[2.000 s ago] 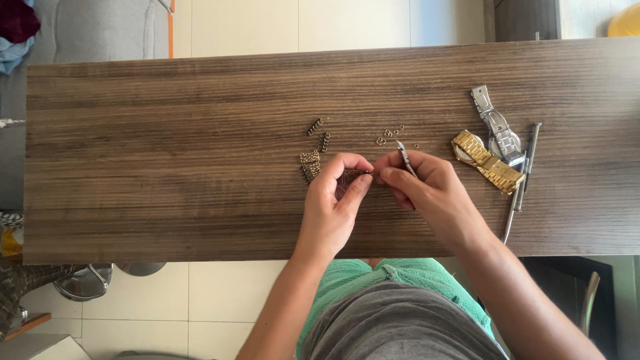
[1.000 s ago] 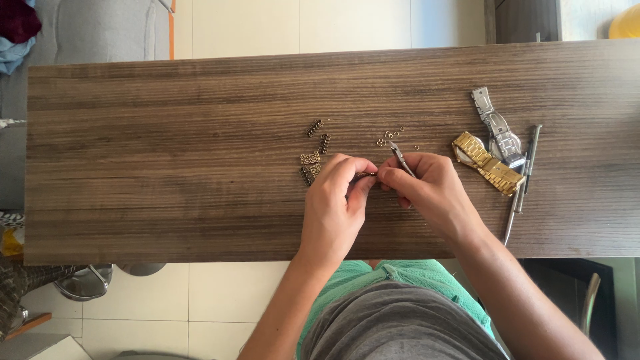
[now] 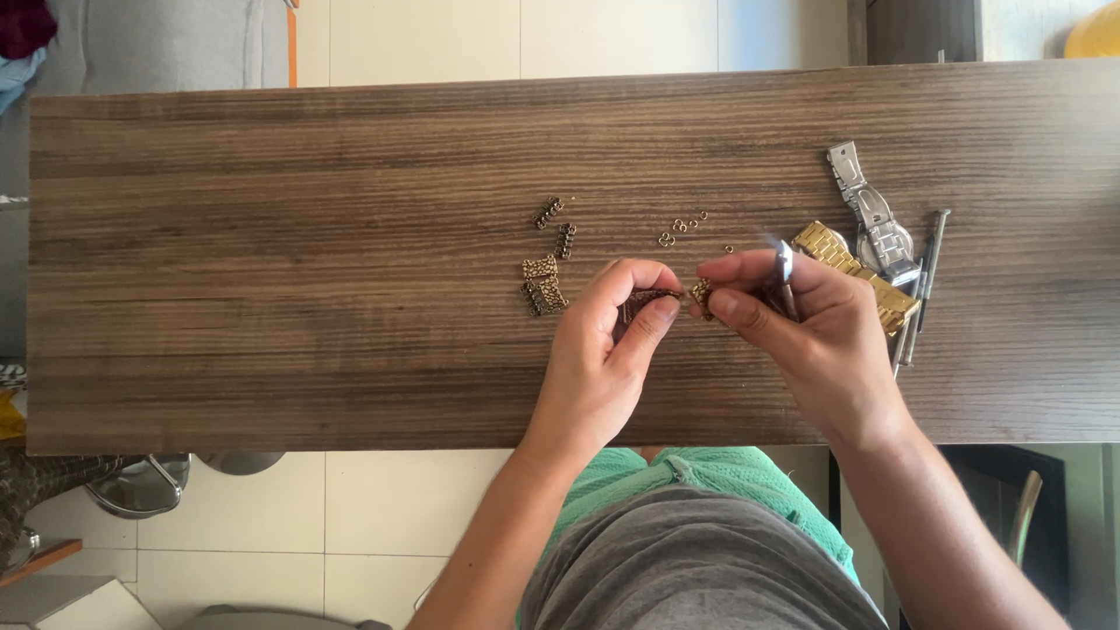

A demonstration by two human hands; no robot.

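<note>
My left hand [image 3: 612, 350] pinches a dark, patterned metal piece [image 3: 641, 302] between thumb and fingers. Close beside it, my right hand [image 3: 801, 324] holds a small bronze-coloured patterned link [image 3: 702, 297] at its fingertips. A slim metal tool [image 3: 785, 271], its type unclear, is also held between the right fingers. Left of my hands lie more patterned metal links [image 3: 540, 268] and dark beaded metal bars [image 3: 549, 212], [image 3: 565, 241]. Small metal rings [image 3: 680, 226] are scattered beyond my hands.
A gold metal-band watch [image 3: 827, 248] and a silver metal-band watch [image 3: 873, 210] lie to the right, partly overlapping. Long thin metal tools [image 3: 934, 262] rest beside them. The wooden tabletop's near edge [image 3: 289, 451] runs just in front of my body.
The patterned link now shows at my right fingertips, and a small gap has opened between the fingertips of my two hands. The slim tool stands more upright in the right hand.
</note>
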